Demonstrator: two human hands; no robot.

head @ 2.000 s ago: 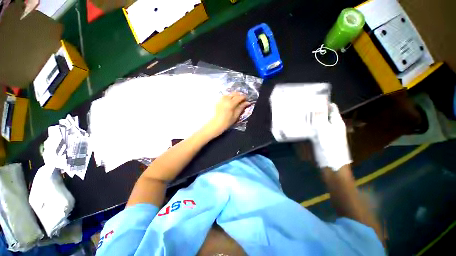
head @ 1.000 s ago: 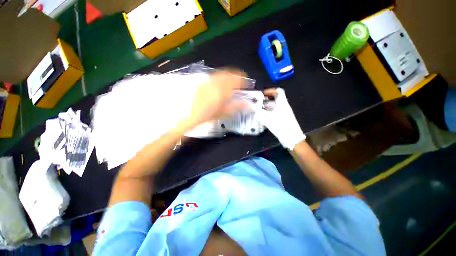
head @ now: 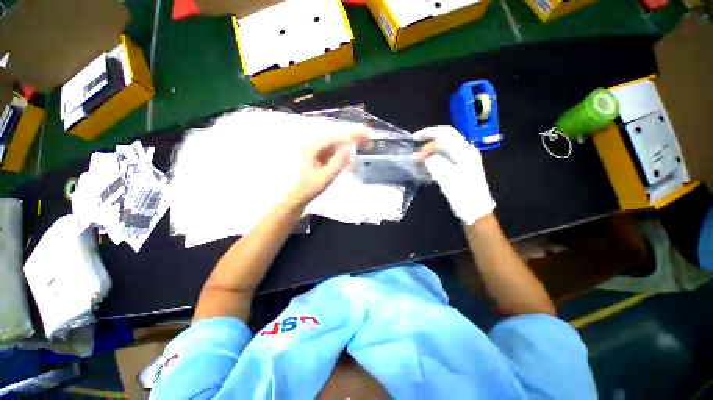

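Observation:
A pile of clear poly bags (head: 242, 172) glares white at the centre of the bench. An electronic device (head: 388, 166), grey along its edge and partly inside a clear bag, is held above the right end of the pile. My bare left hand (head: 324, 166) is at its left side, fingers at the bag's edge. My gloved right hand (head: 459, 168) grips its right end. The device is blurred, and how far it sits in the bag is hard to tell.
A blue tape dispenser (head: 476, 115) stands right of the pile. A green cylinder (head: 588, 114) lies beside an open yellow box (head: 616, 168). Leaflets (head: 123, 191) and white packets (head: 66, 275) lie left. Several yellow boxes (head: 303, 68) stand beyond the bench.
The device has moved from the right into both hands over the bags. Its grey edge now shows inside clear film. The view has shifted, so the dispenser and right box appear farther right and lower.

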